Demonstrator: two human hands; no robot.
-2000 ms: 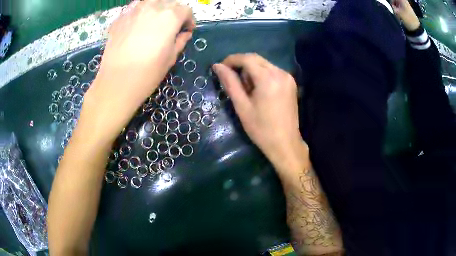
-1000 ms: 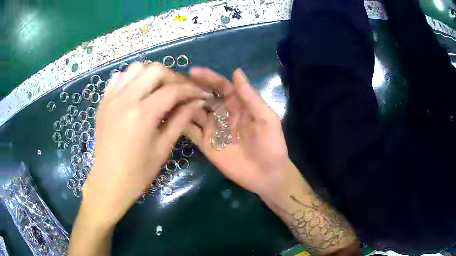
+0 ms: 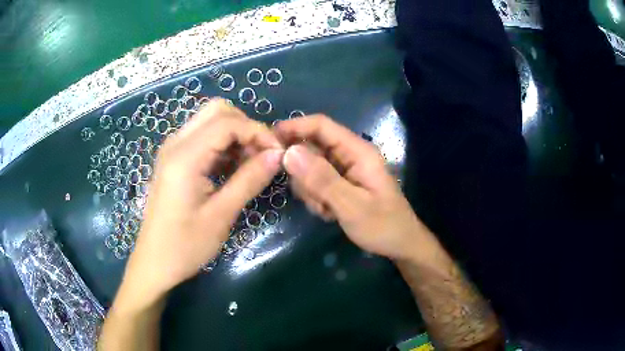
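Observation:
My left hand (image 3: 205,171) and my right hand (image 3: 349,185) meet at their fingertips over the flat heap of thin silvery metal rings (image 3: 254,219). Thumbs and forefingers pinch together at a thin pale edge (image 3: 284,159), which looks like a ring but is blurred. The right fingers are curled, so its palm is hidden. Rings show to the left of my left hand, above it and below the fingertips. My left hand hides the middle of the heap.
Clear plastic bag of small parts (image 3: 55,295) at lower left. Dark green glossy work surface (image 3: 329,295). Speckled white rail (image 3: 199,44) curves along the back, with green belt (image 3: 62,41) beyond. A person's dark sleeves (image 3: 466,137) reach across on the right. A small white scrap (image 3: 233,308) lies near the front.
My right hand was open a second ago with several rings on its palm; it has curled, and its fingertips now meet those of my left hand. The view has shifted slightly.

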